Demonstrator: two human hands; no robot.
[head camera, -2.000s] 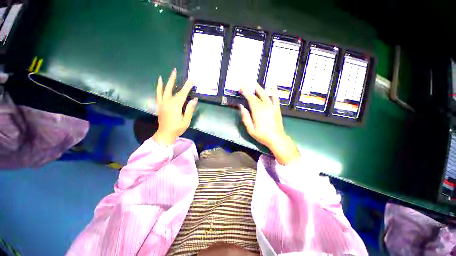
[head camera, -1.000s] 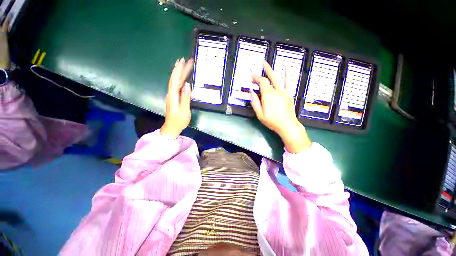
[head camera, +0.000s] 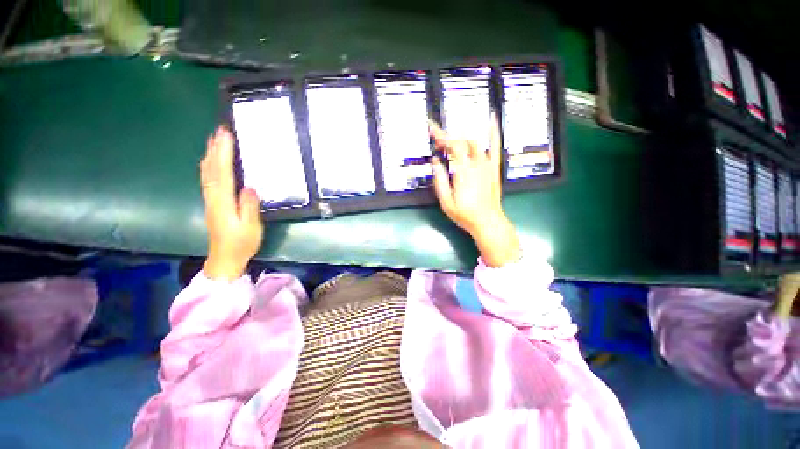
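A black phone tray (head camera: 326, 209) lies on the green bench with smartphones side by side in its slots. The two left phones, the leftmost (head camera: 270, 151) and its neighbour (head camera: 340, 140), show almost blank white screens. The middle phone (head camera: 403, 123) and the two to its right show fine rows of text. My left hand (head camera: 230, 203) is upright along the tray's left end, fingers together, thumb near its lower left corner. My right hand (head camera: 474, 180) is over the fourth phone (head camera: 467, 98), index finger reaching left towards the middle phone. Whether the fingertips touch glass cannot be told.
More trays of lit phones (head camera: 739, 202) stand at the right. A yellow-green wrapped roll (head camera: 118, 24) is at the upper left. A dark mat (head camera: 368, 31) lies behind the tray. A person's pink sleeve (head camera: 44, 324) shows at left; another person's sleeve and hand (head camera: 788, 296) show at right.
The view has swung right, so the tray appears further left and more level. My right hand has moved from the second phone to the fourth. The two left screens have turned from text rows to white.
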